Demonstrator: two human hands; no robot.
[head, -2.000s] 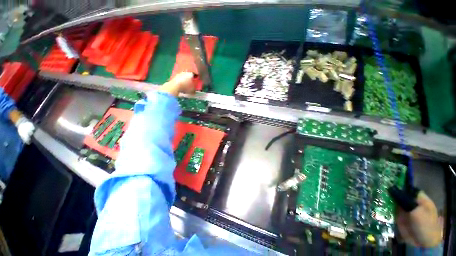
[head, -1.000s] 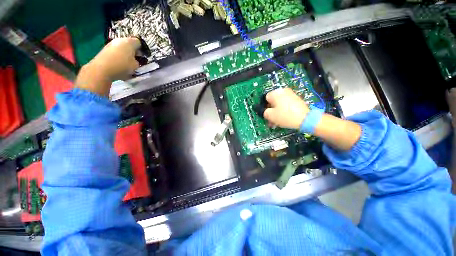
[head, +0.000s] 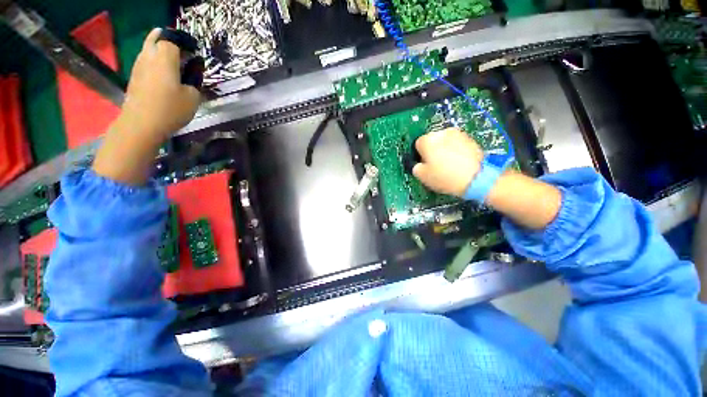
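The main circuit board (head: 391, 172) lies in its black carrier (head: 372, 221). My right hand (head: 450, 161), with a blue wrist strap (head: 485, 180), is over the board's middle. Its fingers point down and the dark-covered fingertips touch or nearly touch the board; whether they hold a part is hidden. My left hand (head: 161, 87), with black finger cots, is at the left edge of the bin of silvery-white components (head: 239, 39). Its thumb and finger are apart; no part shows between them.
Red foam sheets with small daughter boards (head: 201, 242) lie at the left. Bins of beige-tan (head: 360, 6) and green components (head: 438, 11) stand behind the rail. A green strip (head: 387, 79) lies beyond the carrier. A coiled blue cord (head: 395, 35) crosses the board. Metal latches (head: 362, 188) sit at the carrier's edges.
The view has swung right since the oldest frame. My left hand has gone from the red sheet on the shelf to the silvery bin, then drawn slightly left. My right hand has moved onto the board.
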